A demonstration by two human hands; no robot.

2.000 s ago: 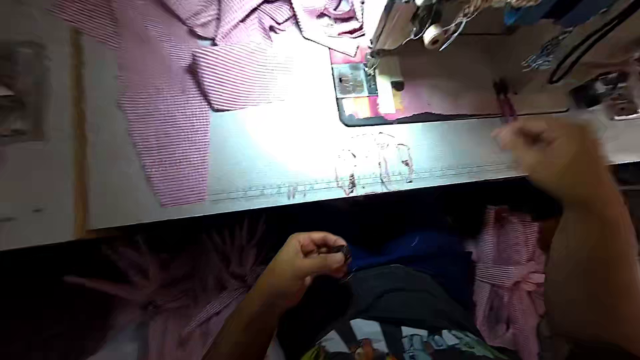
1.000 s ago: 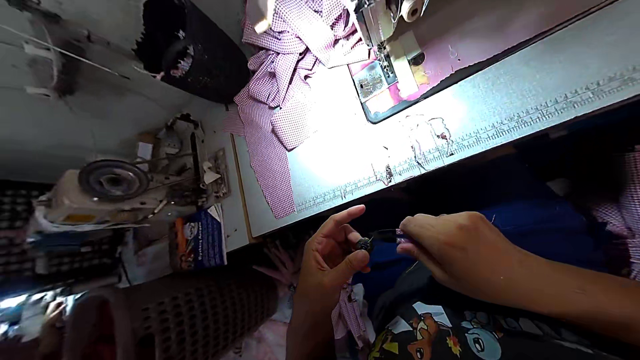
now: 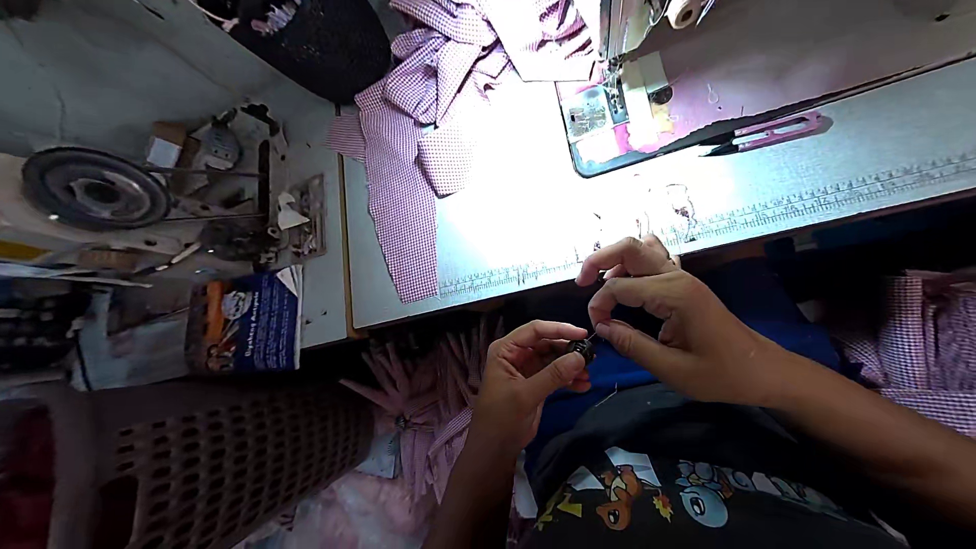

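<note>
My left hand (image 3: 530,370) grips a small dark metal part (image 3: 582,349), perhaps a bobbin case, between thumb and fingertips over my lap. Close to its right, my right hand (image 3: 663,316) pinches what looks like a thread end between thumb and forefinger. Thread snips (image 3: 770,136) with a pink handle and dark blades lie on the table beside the sewing machine's bed. The machine's needle area (image 3: 614,88) is above my hands, partly lost in glare. Loose dark thread scraps (image 3: 681,212) lie near the table's front edge.
Pink checked fabric (image 3: 404,191) lies on the white table (image 3: 526,252), left of the machine. A second machine's handwheel (image 3: 95,188) stands at the left. Below are a perforated plastic basket (image 3: 229,450) and bundled pink strips (image 3: 427,412); a black bin (image 3: 320,46) is at the top.
The snips were at my right hand two seconds ago, were between my hands a second ago, and now lie on the table. The right hand now pinches near the metal part. The view has swung left.
</note>
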